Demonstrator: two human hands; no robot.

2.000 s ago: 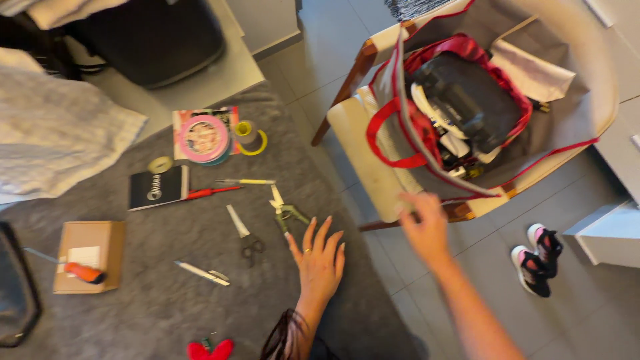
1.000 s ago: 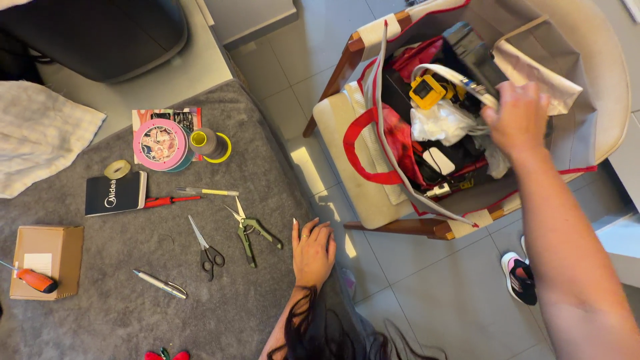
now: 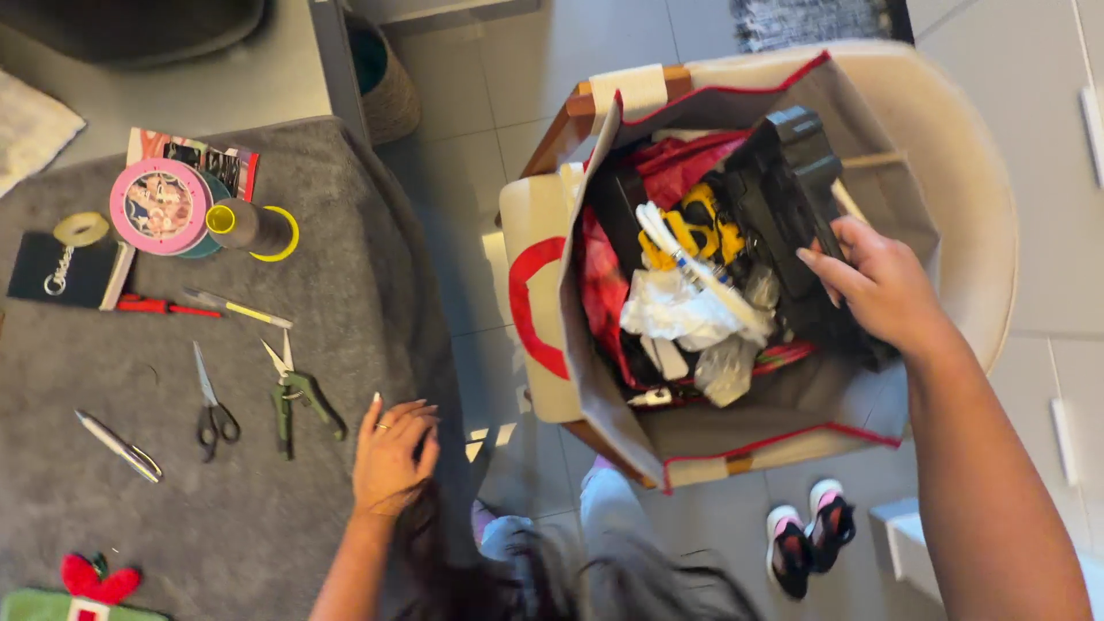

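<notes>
My right hand (image 3: 871,280) grips the edge of a black plastic case (image 3: 789,207), tilted inside a large beige fabric bag (image 3: 595,379) with red trim. Beside the case in the bag are a yellow-and-black item (image 3: 703,224), a white cable (image 3: 699,272), crumpled clear plastic (image 3: 729,366) and red fabric (image 3: 604,280). My left hand (image 3: 395,453) rests on the grey cloth (image 3: 285,517) with nothing held. Just left of it lie green-handled pruning snips (image 3: 302,392) with blades apart, then dark-handled scissors (image 3: 211,405) and a silver pen (image 3: 121,446).
The bag stands on a wooden-armed chair (image 3: 966,198). On the cloth are a pink round tin (image 3: 161,207), a roll of tape (image 3: 81,228), a dark booklet (image 3: 65,272), a red screwdriver (image 3: 164,305) and a craft knife (image 3: 241,309). Shoes (image 3: 806,539) stand on the floor.
The black case, lying over the bag's contents in the oldest frame, now stands tilted at the right in my right hand. My left hand stays on the cloth.
</notes>
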